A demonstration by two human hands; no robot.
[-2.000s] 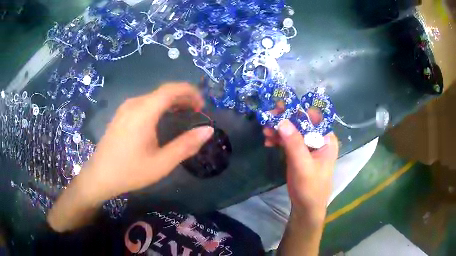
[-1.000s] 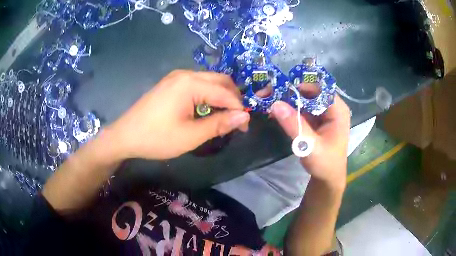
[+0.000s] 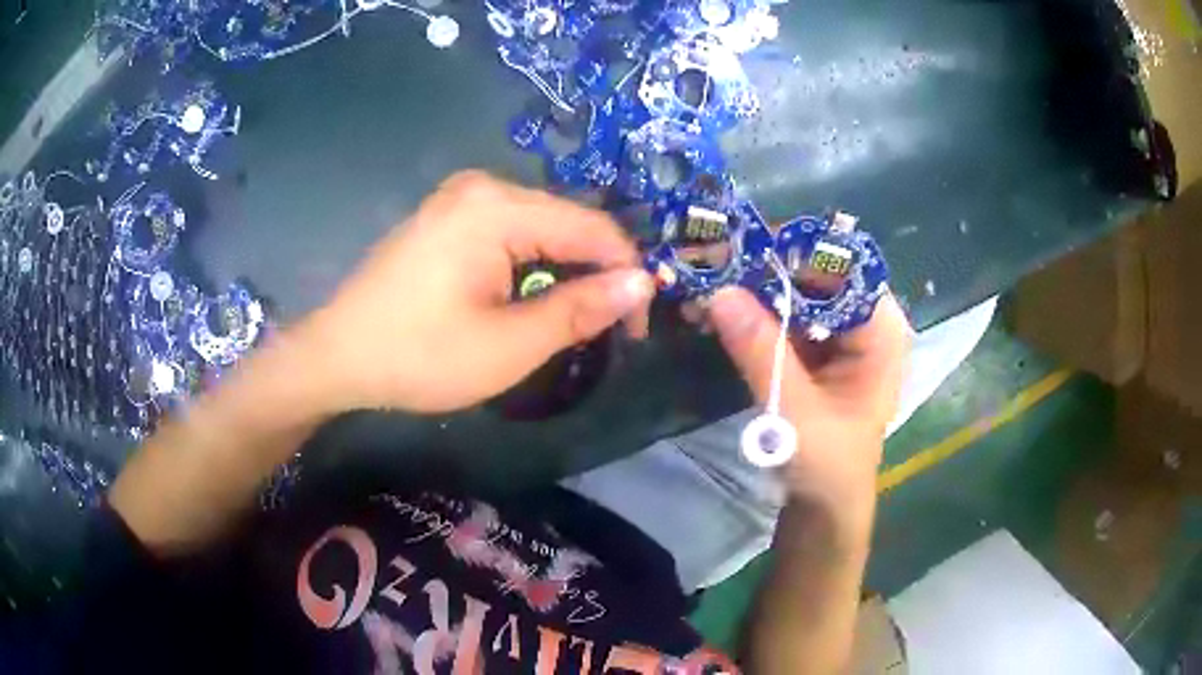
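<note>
My right hand (image 3: 817, 382) holds a joined strip of blue ring circuit boards; the right-end ring (image 3: 854, 293) and the ring beside it (image 3: 738, 251) each show a small digit display with yellow-green digits. A white cable with a round white disc (image 3: 767, 440) hangs from the strip over my right hand. My left hand (image 3: 448, 303) has thumb and forefinger pinched at the left edge of the second ring, with a bit of red at the fingertips, apparently a lead wire. A black round unit (image 3: 560, 376) with a green-ringed centre lies partly hidden under my left hand.
The blue board pile (image 3: 593, 79) lies at the far side, touching or close to the held strip. Laid-out boards (image 3: 66, 330) stand in rows at left, with loose rings (image 3: 224, 321) beside them. A black object (image 3: 1140, 119) is at the table's right end.
My left hand has moved from over the black unit to the board. The strip's hanging disc now shows lower over my right hand, and the strip has tilted slightly since one second ago.
</note>
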